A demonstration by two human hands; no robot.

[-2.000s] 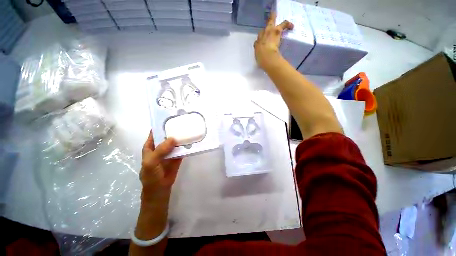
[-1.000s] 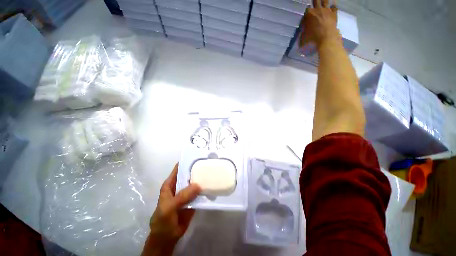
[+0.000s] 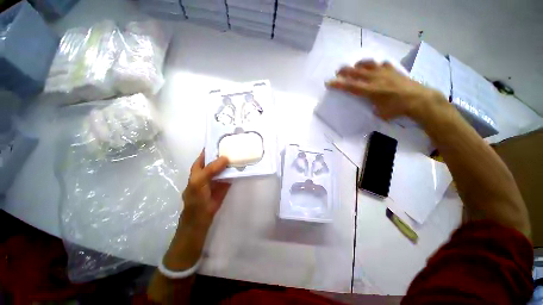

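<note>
My left hand (image 3: 205,187) holds a white moulded tray (image 3: 269,125) by its lower left corner. The thumb is on the cream charging case (image 3: 241,148) in the wide hollow. Two earbud shapes show in the upper hollows. A second white tray (image 3: 286,202) lies on the bench to its right, its wide hollow without a case. My right hand (image 3: 384,89), blurred, grips a white box (image 3: 344,114) from above, right of the held tray. Its fingertips are too blurred to see exactly.
Stacked white boxes (image 3: 250,15) stand at the back, and a banded block (image 3: 470,95) at back right. A black phone (image 3: 378,164), yellow-green knife (image 3: 402,225) and paper sheet (image 3: 426,190) lie at right. Wrapped white bundles (image 3: 101,62) and a clear bag (image 3: 119,196) lie at left.
My right hand has come back from the far boxes toward me with a white box. My left hand still holds the tray. The phone and knife have come into view.
</note>
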